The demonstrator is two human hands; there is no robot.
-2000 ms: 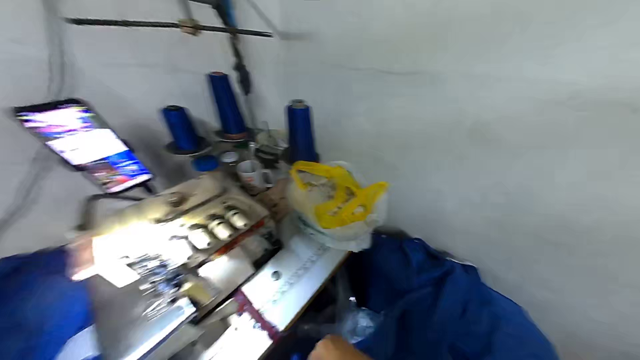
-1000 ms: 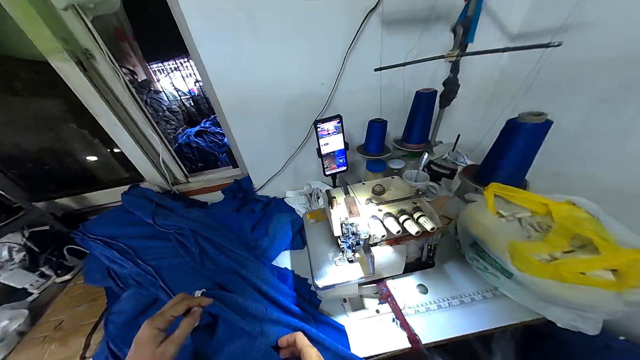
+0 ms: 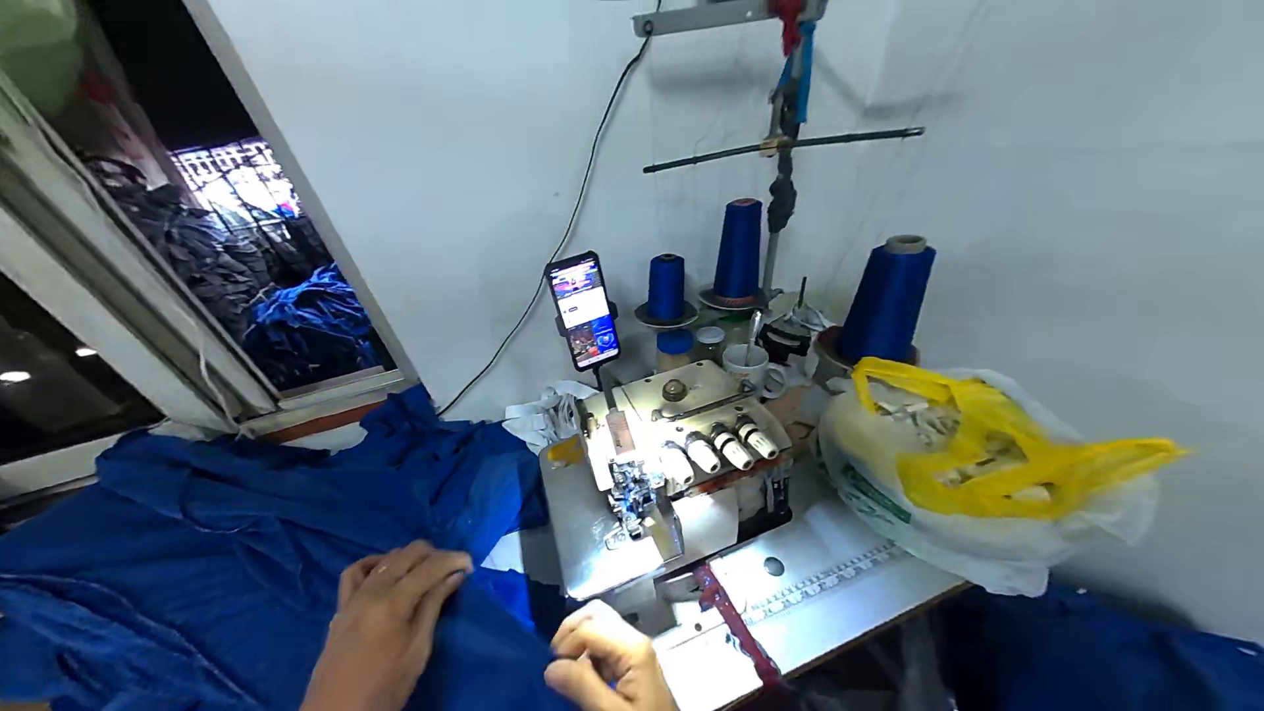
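Blue fabric (image 3: pixel 286 523) lies in a wide heap over the left of the table. My left hand (image 3: pixel 390 617) grips a fold of it, thumb against the curled fingers. Nearer the machine, my right hand (image 3: pixel 612 657) pinches the edge of the same cloth between curled fingers. Beyond both hands stands an overlock sewing machine (image 3: pixel 681 425), its lamp lighting the presser foot area (image 3: pixel 632 494). The cloth between the hands lies left of the machine bed and apart from the needle area.
Blue thread cones (image 3: pixel 739 252) stand behind the machine, with a phone (image 3: pixel 585 311) on a holder, a mug (image 3: pixel 748 365) and jars. A plastic bag (image 3: pixel 987 533) with a yellow bag (image 3: pixel 1037 474) sits at right. A dark red strip (image 3: pixel 736 627) crosses the metal table (image 3: pixel 839 602).
The view has swung left since the oldest frame. Since one second ago, my right hand has moved right, closer to the machine, drawing cloth along; my left hand stays on the blue fabric.
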